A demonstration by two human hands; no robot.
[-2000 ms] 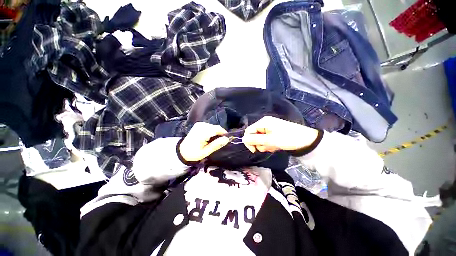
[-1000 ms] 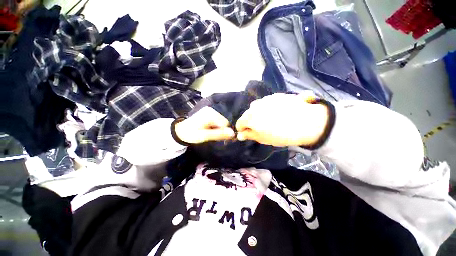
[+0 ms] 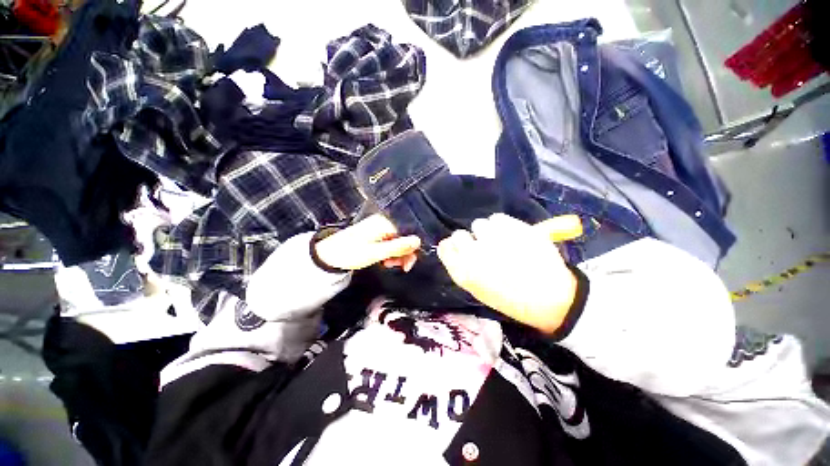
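A dark blue denim garment [image 3: 446,196] lies in front of my chest. A stitched band end with a short orange-tan stitch mark [image 3: 379,176] shows at its upper left. My left hand [image 3: 369,246] is over the garment's left side, thumb and fingertips together at the cloth. My right hand [image 3: 510,268] is over its right side, fingers curled and thumb pointing right. The fingertips of both hands are a small gap apart. A tiny pale spot shows between them, too small to name. Whether my right hand holds cloth or a small tool is hidden.
A blue denim jacket [image 3: 628,136] lies at the right on clear plastic [image 3: 657,56]. Crumpled plaid shirts [image 3: 282,196] and dark garments [image 3: 55,173] lie at the left on the white table [image 3: 460,100]. Another plaid piece [image 3: 464,23] is at the top edge.
The hands were touching at the fingertips and are now slightly apart. The right hand has turned, with its thumb out. The denim's stitched band end now shows above the left hand.
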